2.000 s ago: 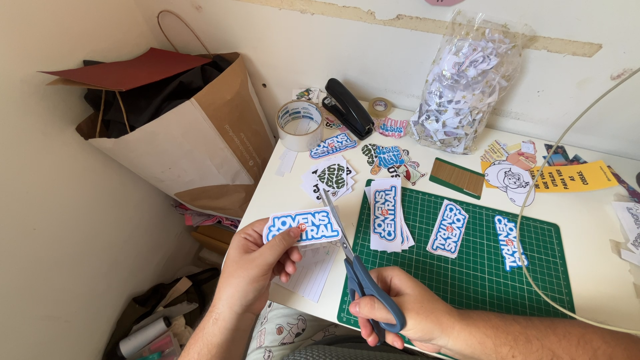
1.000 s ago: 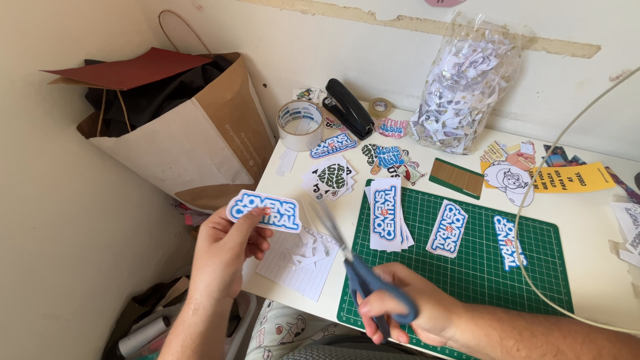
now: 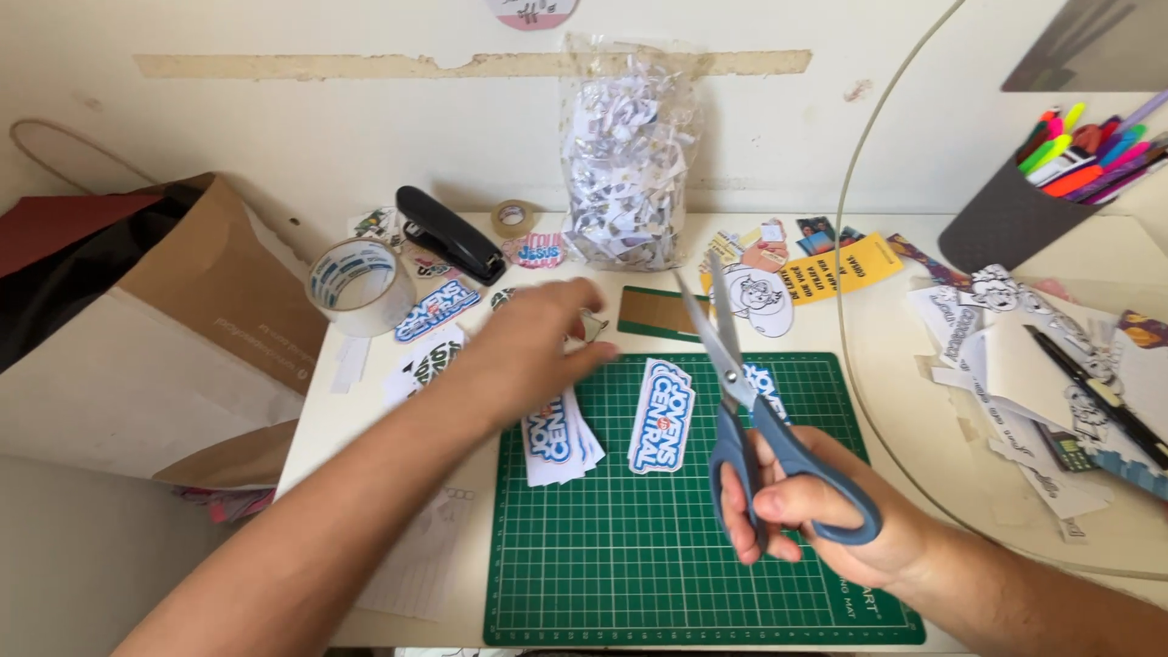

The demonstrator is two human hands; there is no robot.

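Observation:
My right hand point(image 3: 803, 511) grips blue-handled scissors point(image 3: 744, 392), blades apart and pointing up over the right of the green cutting mat point(image 3: 675, 566). My left hand point(image 3: 538, 342), blurred, reaches above the mat's upper left corner with thumb and fingers apart and no sticker visible in it. Below it a pile of blue-lettered paper stickers point(image 3: 550, 443) lies partly hidden. One or more cut stickers point(image 3: 663, 420) rest mid-mat, and another sticker point(image 3: 765, 388) shows behind the scissors. Black-and-green printed cutouts point(image 3: 433, 360) lie left of the left wrist.
A tape roll point(image 3: 360, 287), a black stapler point(image 3: 447, 233) and a clear bag of paper scraps point(image 3: 630, 164) stand at the back. At right are a pen cup point(image 3: 1013, 214), loose papers point(image 3: 1013, 356) and a cable point(image 3: 844, 274). A paper bag point(image 3: 192, 347) stands left.
My left hand has let go of the cut sticker and moved over the mat's upper left. The scissors now point up, blades apart. The view has shifted right.

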